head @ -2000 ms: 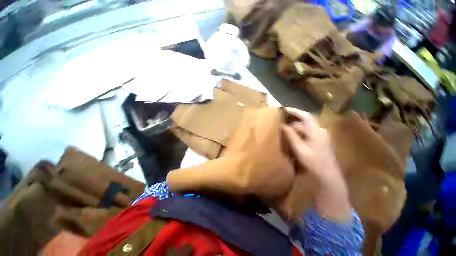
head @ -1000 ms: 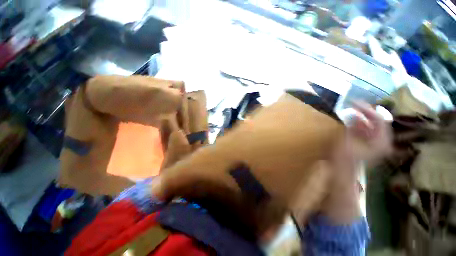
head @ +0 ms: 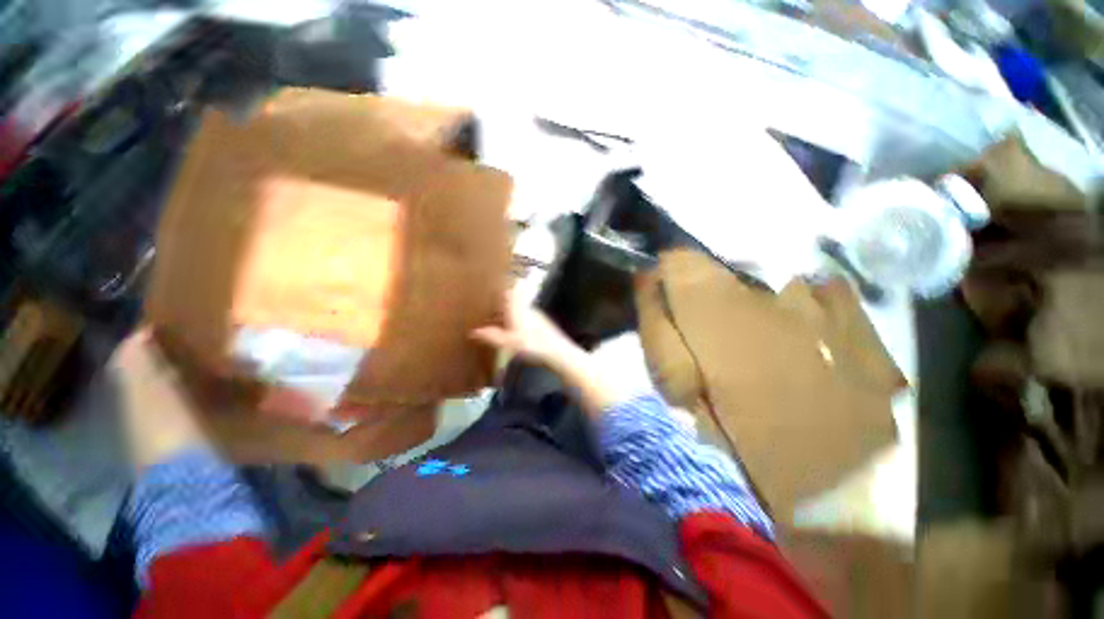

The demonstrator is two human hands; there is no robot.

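A brown bag body [head: 454, 266] lies spread in front of me at the left, blurred, with a bright orange-tan inner pocket patch [head: 321, 260] in its middle. A whitish piece [head: 297, 363] lies at the patch's lower edge; I cannot tell what it is. My left hand [head: 151, 393] holds the bag body's lower left edge, its fingers partly hidden and blurred. My right hand [head: 541, 345] is at its lower right edge, fingertips on the brown material.
Flat brown bag panels [head: 775, 375] with a tiny gold-coloured spot lie at right. A white rounded fan-like object [head: 906, 236] stands behind them. White sheets [head: 726, 200] cover the bench, beside a black open bin [head: 593, 284]. Brown bags [head: 1059, 363] are piled at the far right.
The brown piece that was across my lap is no longer there. My right hand has moved left onto the bag body. My left hand now shows at its lower left edge.
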